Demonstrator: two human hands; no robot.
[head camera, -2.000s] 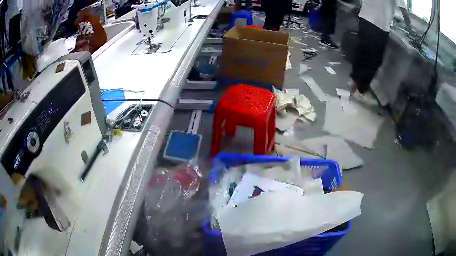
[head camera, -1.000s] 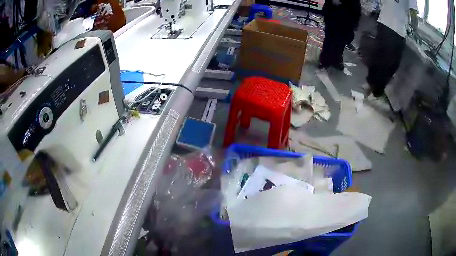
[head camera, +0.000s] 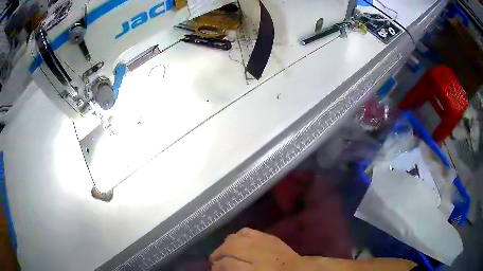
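My right hand (head camera: 253, 251) is at the bottom edge, its forearm coming in from the right. The fingers look bent and partly cut off; whether they hold anything cannot be told. Dark red cloth (head camera: 323, 227) lies blurred in shadow beyond the hand, below the table's front edge. My left hand is out of the picture. The white sewing machine head (head camera: 108, 33) with blue "JACK" lettering stands at the upper left. Its presser foot area (head camera: 107, 123) is brightly lit above the white bed.
Slim dark tools (head camera: 206, 41) lie beneath the machine arm, near a hanging dark strap (head camera: 263, 42). A ruler tape (head camera: 254, 166) runs along the table (head camera: 212, 153) edge. At right are a red stool (head camera: 442, 98) and a blue basket (head camera: 462, 198) with white sheets (head camera: 405, 201).
The view has swung left and down from the aisle to the machine. My right hand, the needle area and the dark red cloth have come into view.
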